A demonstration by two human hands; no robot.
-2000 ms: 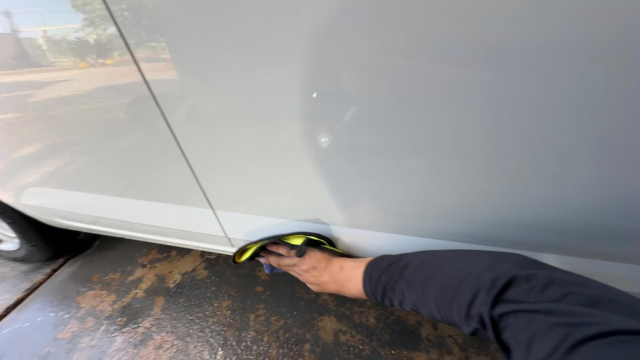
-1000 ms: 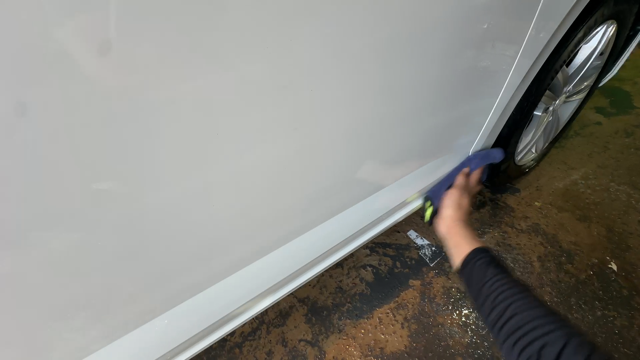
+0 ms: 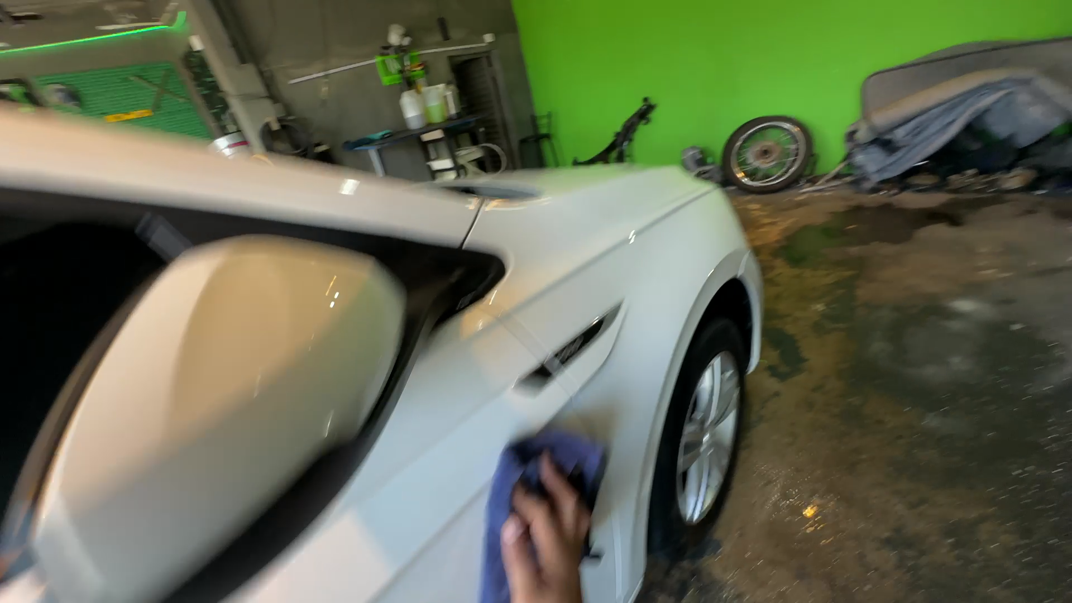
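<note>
A blue-purple cloth [image 3: 502, 519] lies against the white car's front fender [image 3: 624, 402], low in the middle of the head view. My right hand [image 3: 548, 532] presses on it with spread fingers and holds it to the panel, below the dark fender trim [image 3: 574, 347]. Blur hides the finer grip. The wing mirror [image 3: 226, 368] fills much of the lower left, and the front wheel [image 3: 708, 435] stands right of the hand. My left hand is not in view.
The wet, stained floor [image 3: 904, 402] runs along the car's right side. By the green wall [image 3: 687, 59] are a loose spoked wheel [image 3: 766, 155] and a cloth-covered heap [image 3: 963, 126]. Bottles [image 3: 427, 105] stand on a bench [image 3: 419, 132] behind the hood.
The view has swung up and forward from the lower door. My right hand and the cloth have moved from the car's bottom edge up to the front fender.
</note>
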